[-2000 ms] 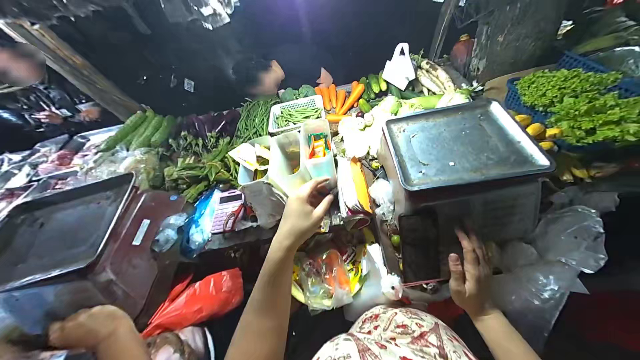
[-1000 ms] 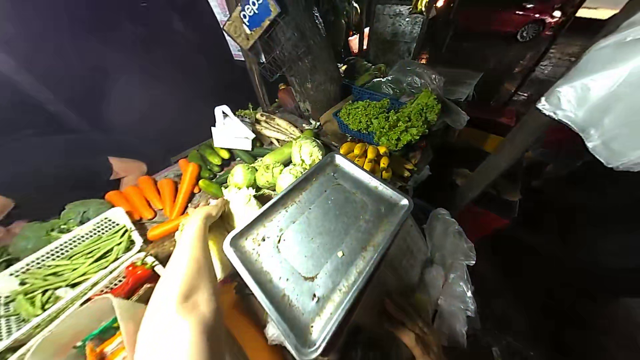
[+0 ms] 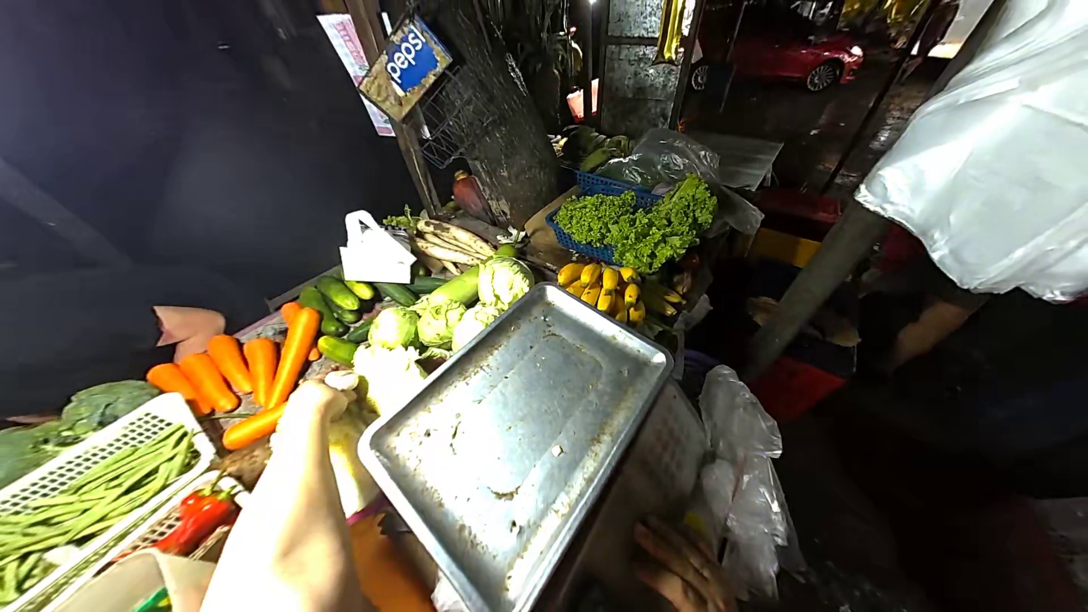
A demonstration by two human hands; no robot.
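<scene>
My left hand (image 3: 316,406) reaches forward among the vegetables, its fingers bent around or against something pale that I cannot make out. Carrots (image 3: 291,355) lie to its left, and a cauliflower (image 3: 387,374) is close on its right. Low in the view, my right hand (image 3: 684,565) is in shadow by the side of the weighing scale (image 3: 659,463), fingers spread, with nothing visible in it. A metal tray (image 3: 527,425) covers the top of the scale between my hands.
Green beans (image 3: 93,501) fill a white basket at the left. Cabbages (image 3: 503,282), cucumbers (image 3: 338,293) and a white bag (image 3: 376,251) lie ahead. Yellow bananas (image 3: 602,289) and a blue basket (image 3: 586,245) of lettuce (image 3: 650,225) stand beyond the tray. Plastic bags (image 3: 739,459) hang at the right.
The view has swung strongly to the right since the first frame. My left hand has moved from the plastic containers to the vegetables beside the carrots. My right hand remains beside the scale.
</scene>
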